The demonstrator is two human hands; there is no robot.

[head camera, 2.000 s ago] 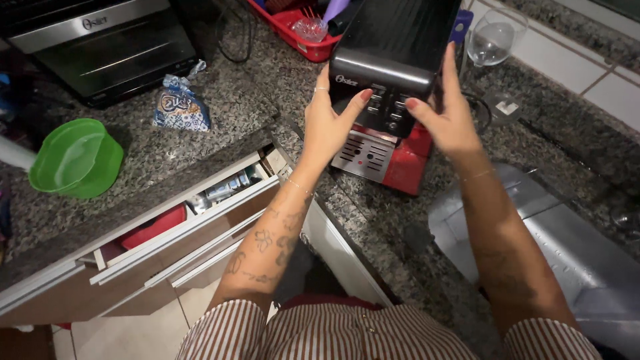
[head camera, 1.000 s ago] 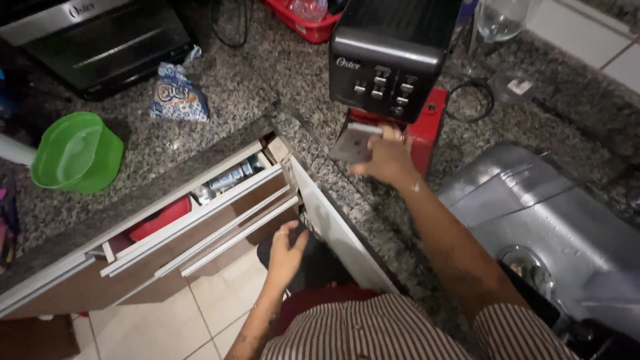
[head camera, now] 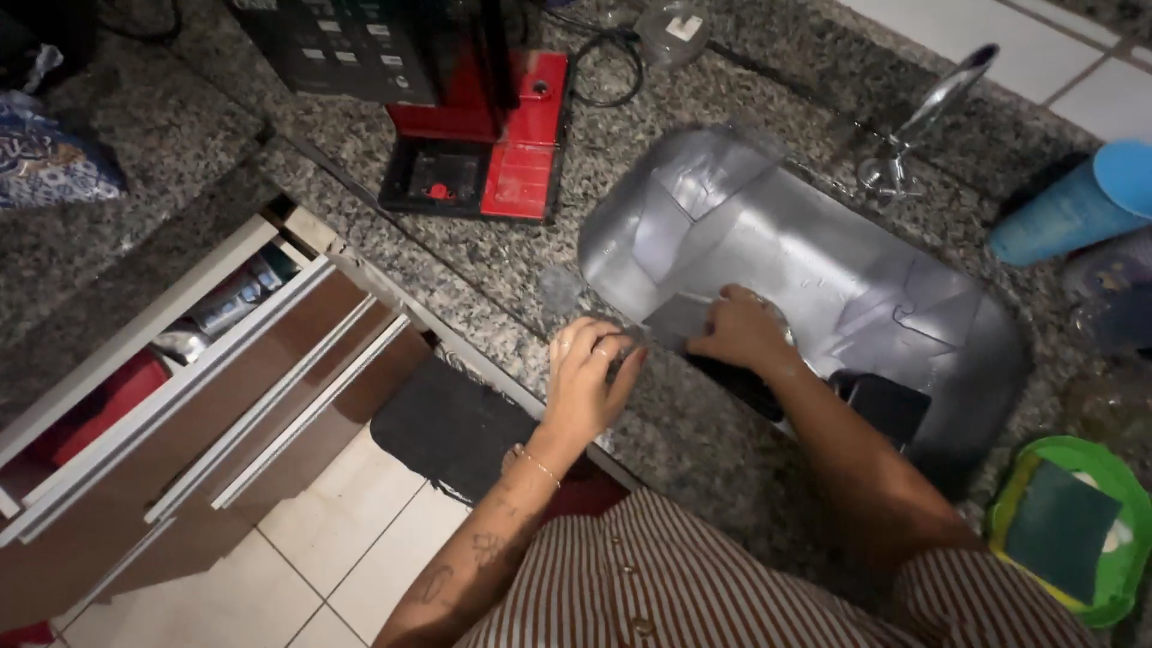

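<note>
My right hand (head camera: 742, 333) holds a flat metal drip grate (head camera: 679, 319) at the near rim of the stainless steel sink (head camera: 801, 243). Beside it, over the counter edge, my left hand (head camera: 589, 369) has curled fingers around something dark and partly clear that I cannot make out. Dark items (head camera: 886, 405) lie in the sink's near side, below my right forearm. The coffee machine's red and black base (head camera: 526, 171) stands on the granite counter left of the sink, with its black control body (head camera: 360, 54) above it and its tray area uncovered.
An open drawer (head camera: 180, 387) juts out at the left above a dark mat (head camera: 450, 423). A chrome faucet (head camera: 936, 108) rises behind the sink. At the right are a blue cup (head camera: 1071, 202) and a green container (head camera: 1116, 576) with a sponge (head camera: 1062, 526). A cable (head camera: 621, 67) loops behind the machine.
My right hand has carried the metal grate from the coffee machine to the sink. My left hand has come up from beside the open cabinet to the counter edge. The view has shifted right.
</note>
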